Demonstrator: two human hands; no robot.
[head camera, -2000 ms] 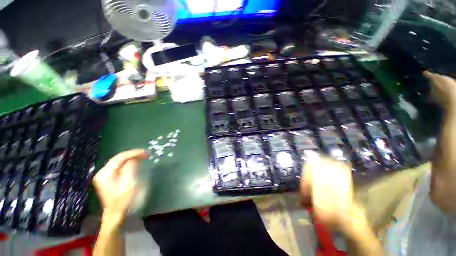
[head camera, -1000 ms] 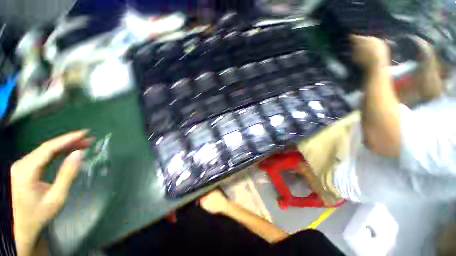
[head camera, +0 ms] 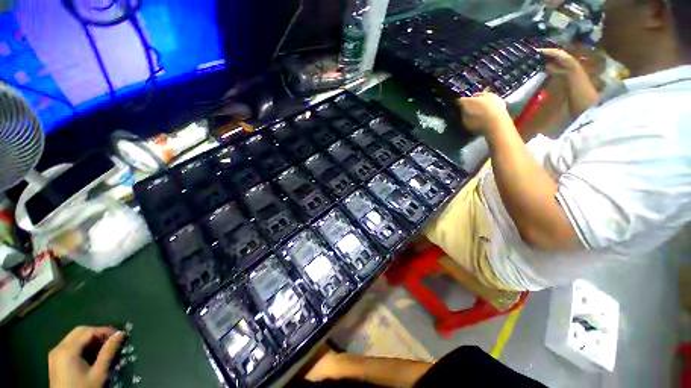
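A large black tray (head camera: 292,198) with rows of pockets lies in the middle, its pockets filled with black device housings (head camera: 326,261), some with bright shiny areas. My left hand (head camera: 85,358) is at the lower left, fingers curled and fingertips close together, beside a scatter of tiny whitish fittings (head camera: 129,352) on the green mat (head camera: 144,303); whether it holds one I cannot tell. My right hand (head camera: 327,365) is at the tray's near edge, low at the bench front, its fingers partly hidden by the tray.
A person (head camera: 598,174) at the right holds another black tray (head camera: 492,68) with both hands. A red stool (head camera: 447,303) and white box (head camera: 583,326) stand below. A fan (head camera: 19,136), phone (head camera: 72,186), crumpled clear bag (head camera: 114,235) and blue-lit monitor (head camera: 114,45) are at the left.
The view has turned right, showing more of the other person. My right hand has moved from over the tray to its near edge. My left hand's fingers have closed together near the fittings.
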